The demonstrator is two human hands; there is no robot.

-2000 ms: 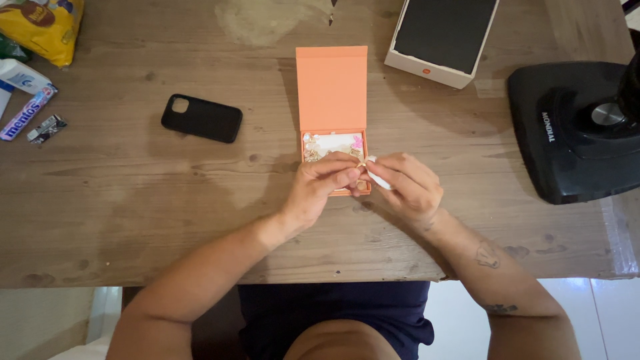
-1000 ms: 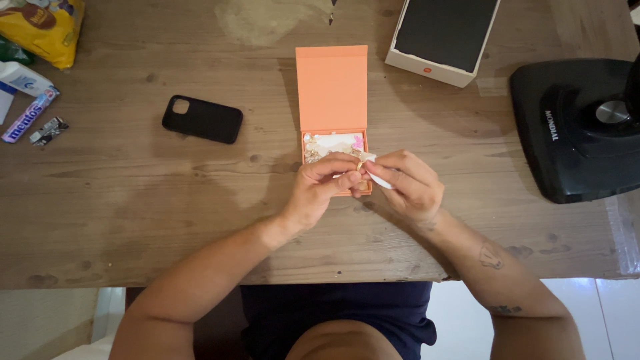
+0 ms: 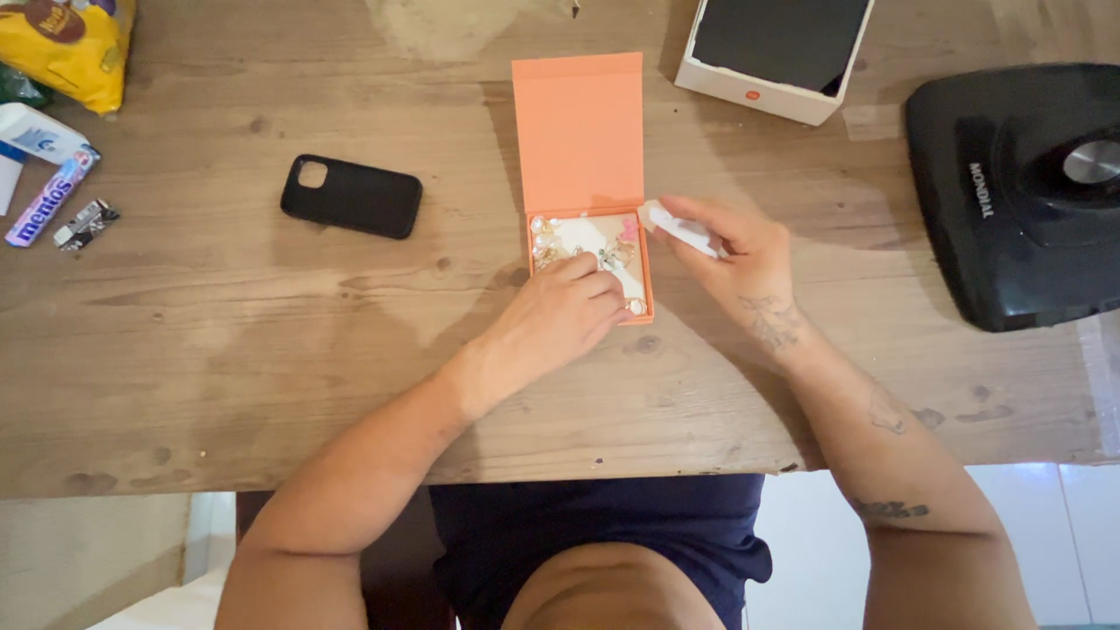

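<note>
An orange box (image 3: 582, 136) stands with its lid folded back on the wooden table. Inside its white-lined tray lie several pieces of jewelry (image 3: 547, 249), gold-toned and clear, and a small pink item (image 3: 628, 230). My left hand (image 3: 573, 302) reaches over the front left of the tray with curled fingers; its fingertips are hidden, so whether they hold a piece does not show. A ring-like piece (image 3: 636, 306) lies at the tray's front right corner. To the right of the box, my right hand (image 3: 731, 245) holds a folded white cloth or tissue (image 3: 682, 229) between thumb and fingers.
A black phone case (image 3: 352, 197) lies left of the box. Behind to the right is a white box (image 3: 761, 98) with a dark insert. A black appliance base (image 3: 1019, 201) stands at the right. A yellow bag (image 3: 79, 52), a candy roll (image 3: 52, 197) and a crumpled wrapper (image 3: 86, 225) lie far left.
My hands were together over the front of the tray. They have parted: the left is down over the tray, and the right has moved right with the white cloth or tissue.
</note>
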